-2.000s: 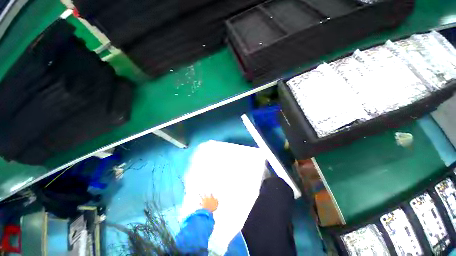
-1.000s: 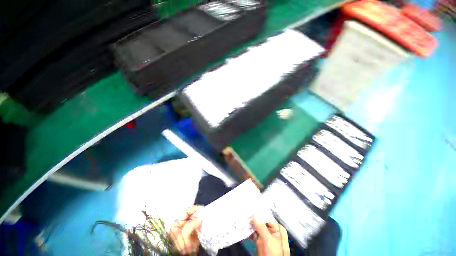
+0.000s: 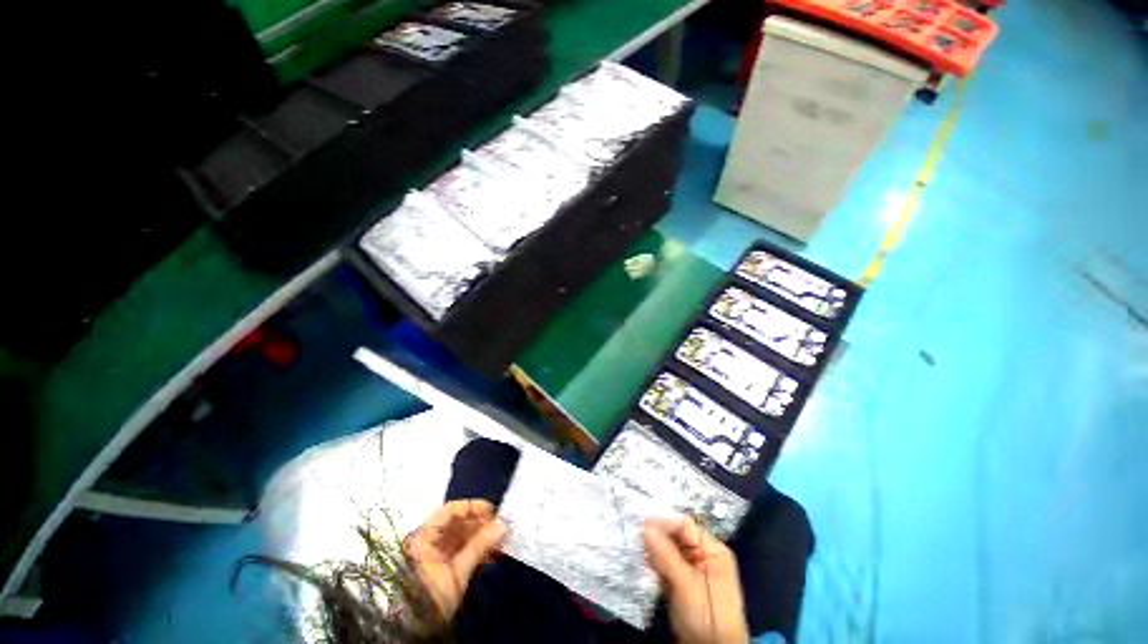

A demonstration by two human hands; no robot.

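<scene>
A whitish, crinkly bubble bag is held flat over my lap. My left hand pinches its left end. My right hand grips its right side. Whether a board is inside cannot be told. Just beyond, a black foam tray slants away to the upper right. Its nearest slot is covered by a bagged board. The farther slots hold bare patterned circuit boards.
A stack of filled trays topped with bagged boards stands ahead. A partly empty tray stack is on the green bench. A white bag heap lies at my left. A pale grey bin under a red-orange tray stands beyond.
Two seconds ago one hand was on the white heap; one second ago both hands held the bag. The bag is now tilted down to the right. The view has shifted right.
</scene>
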